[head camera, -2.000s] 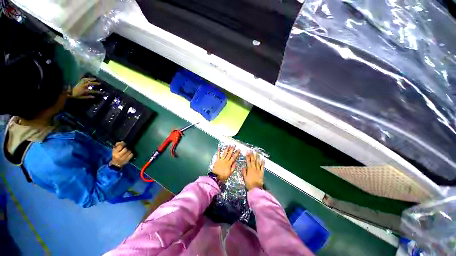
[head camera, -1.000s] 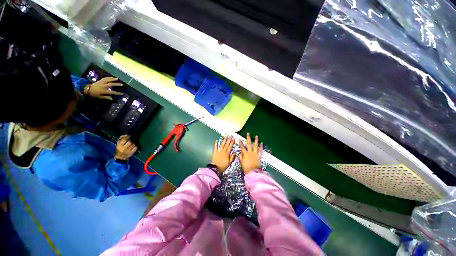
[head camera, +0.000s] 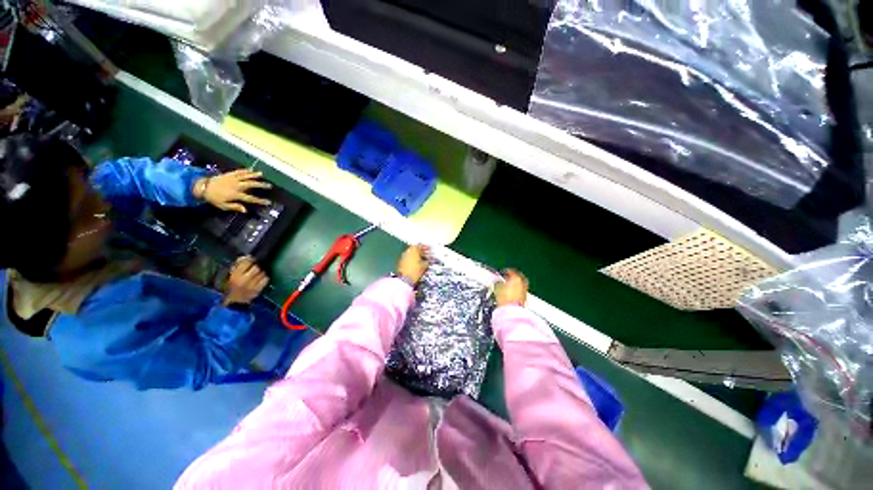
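A crinkled silvery bag (head camera: 442, 330) lies flat on the green bench in front of me, its near end close to my body. My left hand (head camera: 414, 263) holds the bag's far left corner with curled fingers. My right hand (head camera: 510, 287) holds its far right corner. The bag's contents cannot be made out through the shiny surface.
A red air blow gun (head camera: 339, 253) lies left of the bag. Blue bins (head camera: 404, 182) stand on a yellow-green mat (head camera: 450, 212). A neighbour in blue (head camera: 144, 330) works at a black tray (head camera: 251, 228). Clear sheeting (head camera: 670, 86) covers the upper shelf. A perforated board (head camera: 689, 271) is at right.
My hands have moved apart from flat on the middle of the bag to its two far corners, fingers now curled. More of the bag shows. The view has shifted slightly.
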